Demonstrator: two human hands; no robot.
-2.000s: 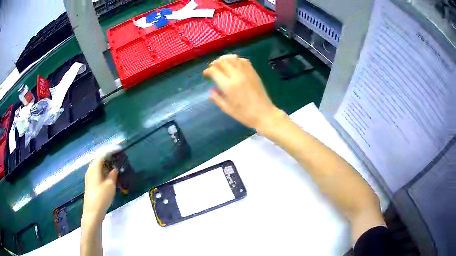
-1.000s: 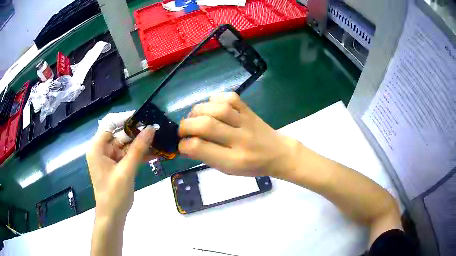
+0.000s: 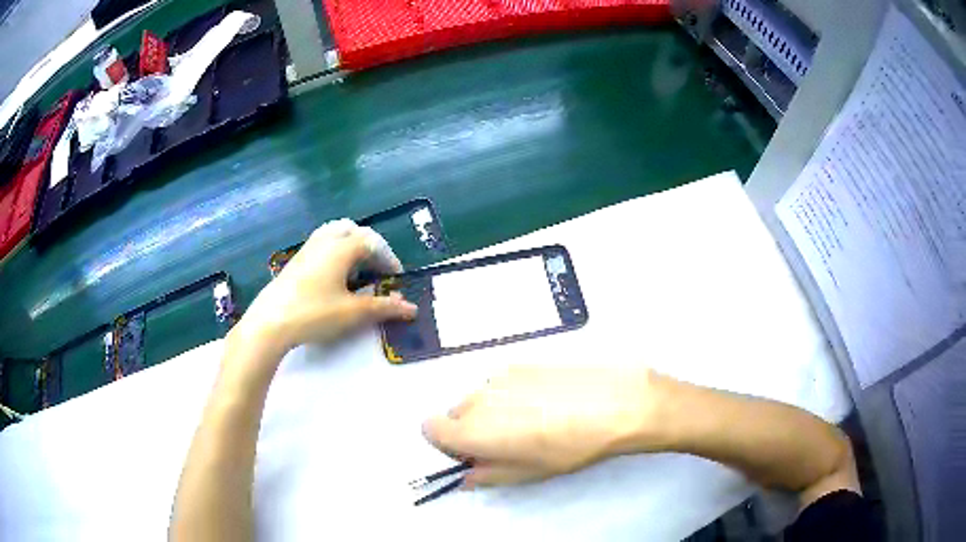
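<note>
A black phone middle frame (image 3: 496, 344) with a large open window lies on the white foam sheet (image 3: 350, 445), its solid end with orange-gold edging to the left. My left hand (image 3: 318, 286) holds that solid end, with the thumb on top and white finger cots on the fingertips. My right hand (image 3: 551, 429) is on the sheet below the frame, its fingers closed on dark tweezers (image 3: 440, 485), whose prongs point left. Another frame (image 3: 427, 228) lies on the green surface behind my left hand, which partly hides it.
More frames (image 3: 222, 300) lie along the near edge of the green surface (image 3: 466, 127) at left. A red tray (image 3: 498, 19) is beyond it. A black tray (image 3: 238, 79) holds a crumpled clear bag (image 3: 132, 114). Grey posts and printed sheets (image 3: 874, 201) stand at right.
The raised frame is no longer held up over the green surface. My left hand is now at a frame on the sheet. My right hand has moved down and taken hold of the tweezers.
</note>
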